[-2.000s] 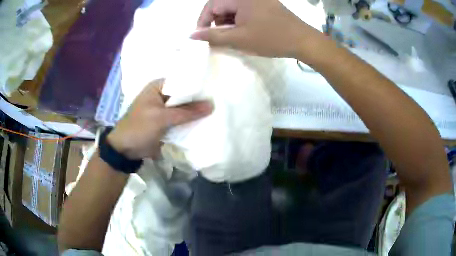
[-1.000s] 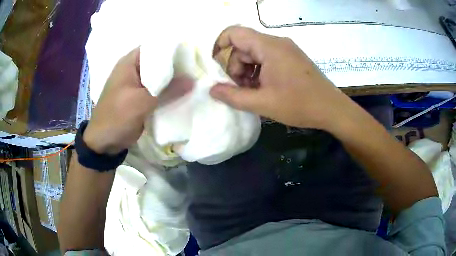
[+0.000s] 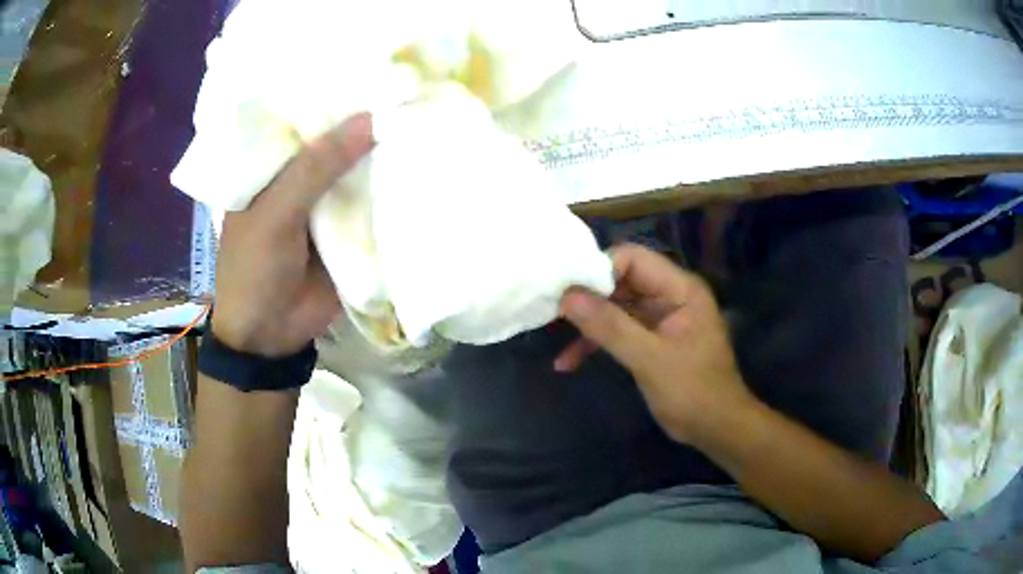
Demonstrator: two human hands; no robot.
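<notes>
The cream garment piece (image 3: 471, 224) looks white in glare and spreads from the table's front edge out over the dark-clothed lap. My left hand (image 3: 280, 247), with a dark band at the wrist, holds the cloth at its left side, the thumb on top and the other fingers hidden under the cloth or behind the hand. My right hand (image 3: 662, 336) pinches the cloth's lower right corner between thumb and fingers, above the lap. The cloth is stretched between the two hands. More of it lies bunched on the table beyond them.
The white table (image 3: 785, 146) has a printed ruler along its curved front edge. A dark purple sheet (image 3: 157, 146) lies at left. Cartons (image 3: 157, 426) and an orange cord are at lower left. Cream heaps hang below the left hand (image 3: 393, 471) and at far right (image 3: 974, 392).
My right hand has moved down and right from above the table to over the lap, drawing the cloth's corner out. My left hand stays on the cloth. The view has shifted off the tools at upper right.
</notes>
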